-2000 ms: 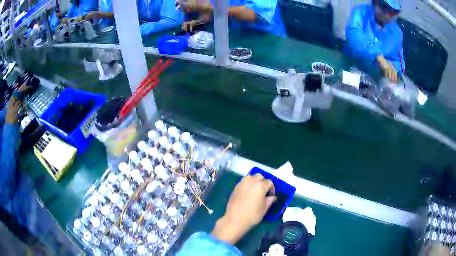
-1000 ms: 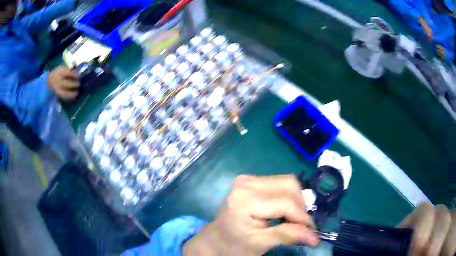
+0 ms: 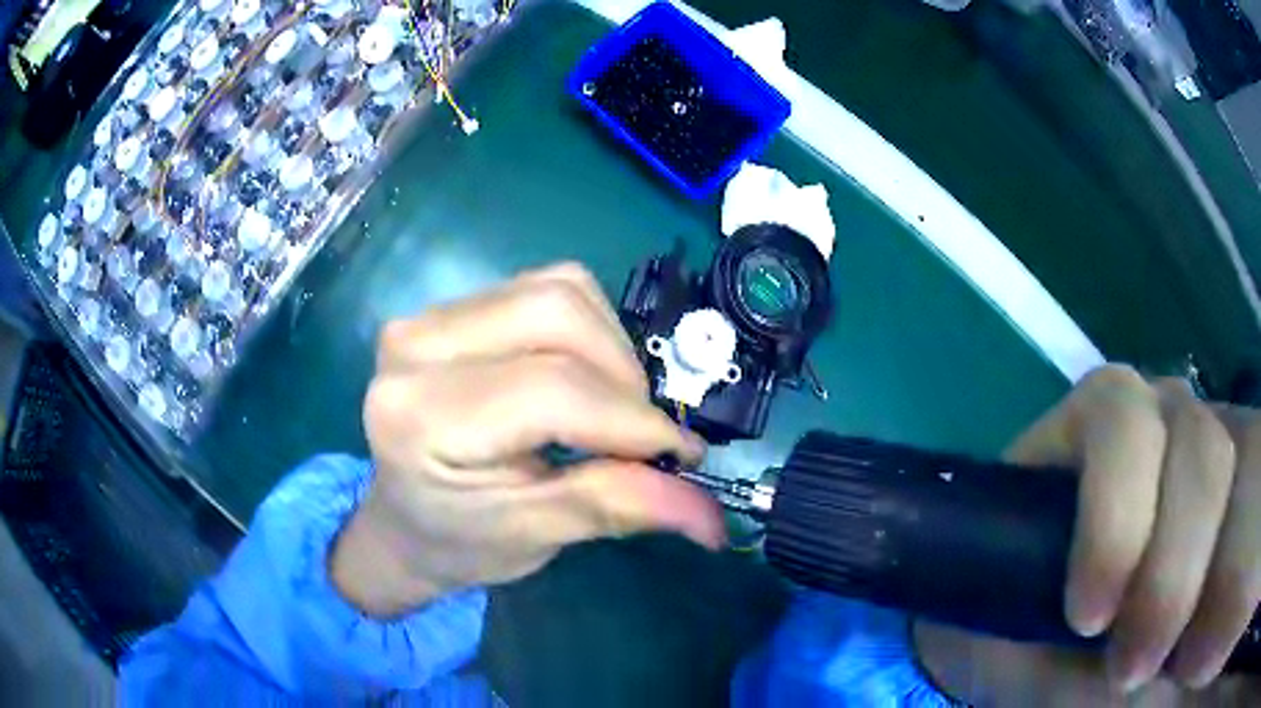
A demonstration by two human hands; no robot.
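Observation:
My right hand (image 3: 1155,512) grips a thick black electric screwdriver (image 3: 927,533), held about level with its metal bit pointing left. My left hand (image 3: 512,429) has thumb and forefinger pinched together at the tip of the bit; a screw between them is too small to make out. Just beyond the bit, a black lens assembly (image 3: 740,415) lies on the green mat, its round glass reflecting green. A white round motor (image 3: 698,353) with two screw ears sits beside the lens, an orange wire below it.
A blue bin (image 3: 615,118) with tiny dark screws stands beyond the lens, a crumpled white tissue (image 3: 781,208) between them. A clear tray of white motors (image 3: 228,235) lies at the left, loose wires on it. A pale rail (image 3: 940,208) curves along the far side.
My left hand has left the blue bin and come to the screwdriver bit. The screwdriver, held in my right hand, has come into view. The view has tilted down toward the lens assembly.

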